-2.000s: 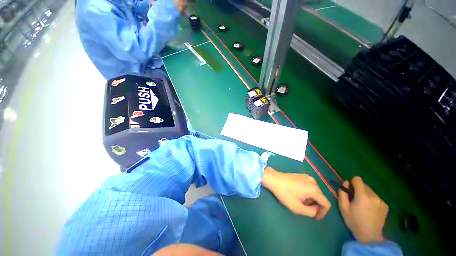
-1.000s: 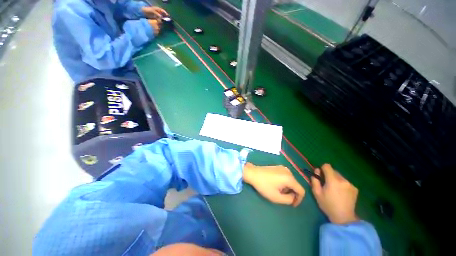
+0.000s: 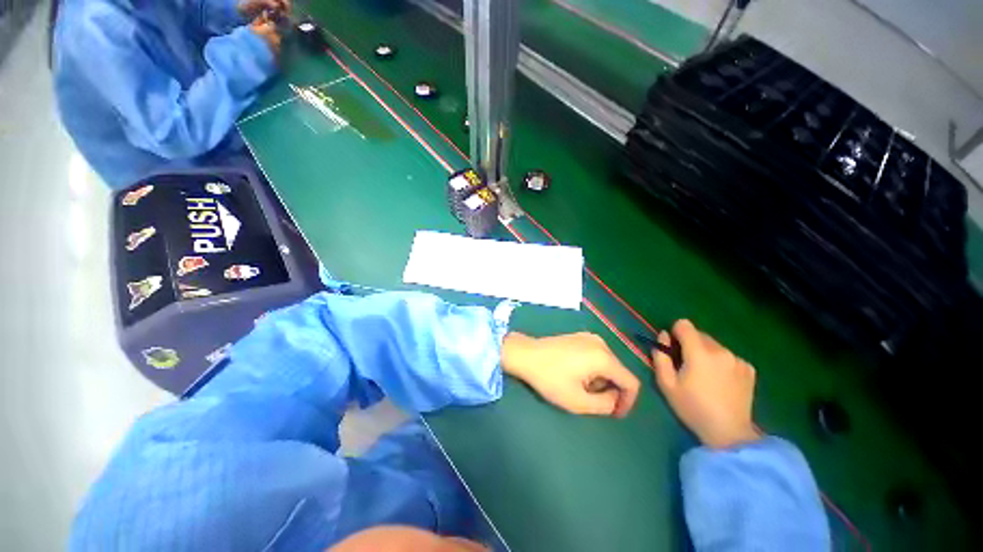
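My left hand [image 3: 573, 372] is bare and rests on or just above the green bench, its fingers curled inward. Whether anything is inside the curled fingers cannot be seen. My right hand [image 3: 706, 383] is just to its right, with its fingers closed on a thin dark stick, the tweezers [image 3: 660, 346], which point up and to the left. The two hands are close but apart. A white paper sheet [image 3: 496, 268] lies beyond my left hand. A dark parts holder [image 3: 471, 205] with white-and-yellow pieces on top stands by the metal post.
Round black units [image 3: 536, 181] sit along the belt beyond, and others [image 3: 831, 417] lie right of my right hand. Black trays [image 3: 798, 183] are stacked at the far right. A metal post [image 3: 490, 97] rises behind the holder. A "PUSH" bin [image 3: 205, 253] and another person's blue sleeve [image 3: 172, 86] are at left.
The whole view has shifted, so bench, bin and hands appear farther left, and more of the belt shows at lower right. Both hands keep nearly the same pose; the tweezers are still held.
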